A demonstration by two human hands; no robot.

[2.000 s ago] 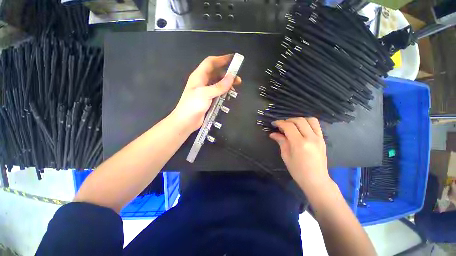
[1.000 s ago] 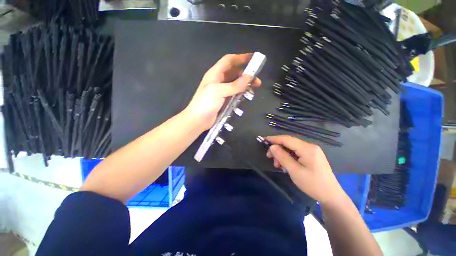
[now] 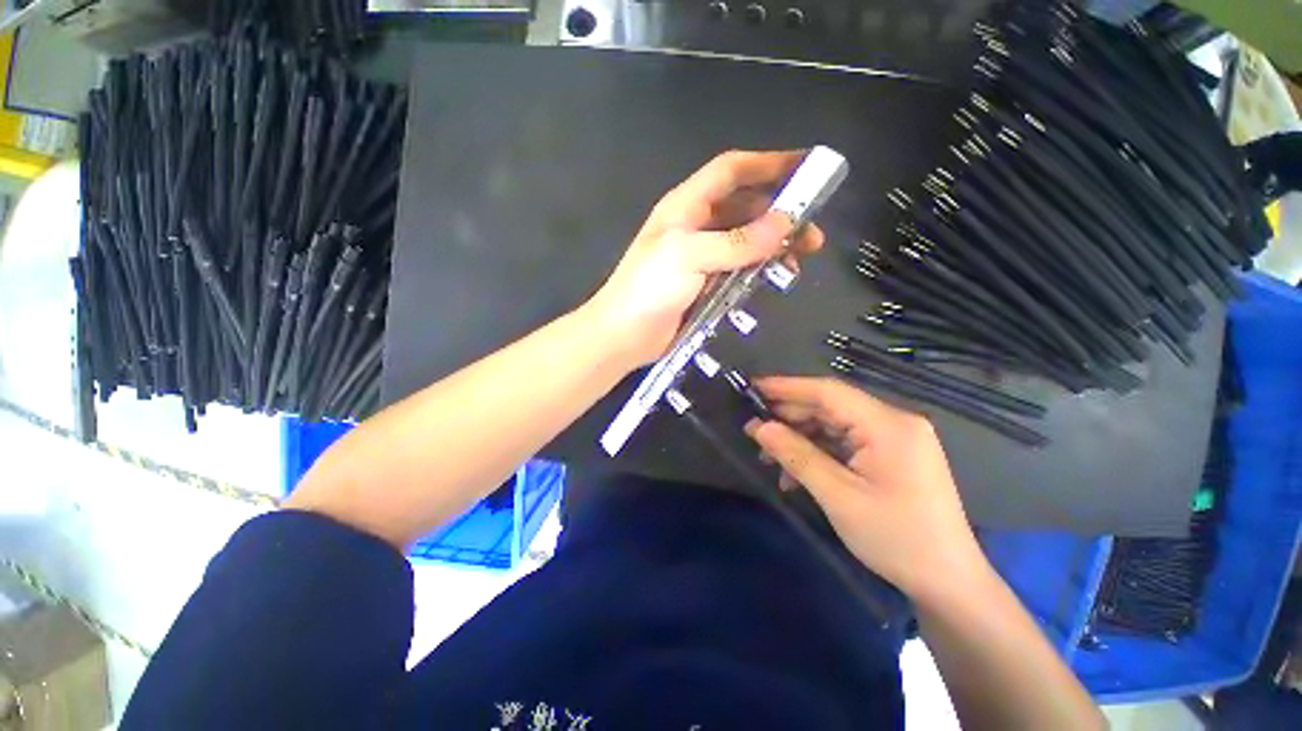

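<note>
My left hand (image 3: 714, 257) grips the upper part of a silver-grey loading bar (image 3: 654, 397), held tilted above the dark table. Several small silver holder blocks (image 3: 741, 323) stick out along its right edge. A black cable (image 3: 785, 500) runs from the lowest block down toward my body. My right hand (image 3: 857, 464) pinches another short black cable (image 3: 750, 391) between thumb and fingers. Its tip is close to the second block from the bottom; I cannot tell if they touch. A fanned pile of black cables (image 3: 1057, 214) with bright metal tips lies at the table's right.
The dark table (image 3: 500, 186) lies in front of a steel mould block (image 3: 671, 26). A dense bundle of black cables (image 3: 229, 243) is at the left. A blue crate (image 3: 1264, 471) with black cables stands below right, and another blue crate (image 3: 471, 540) below left.
My right hand has taken a cable from the pile's lower end and brought it left to the bar. My left hand still holds the bar. The whole view has shifted, so the table appears further right.
</note>
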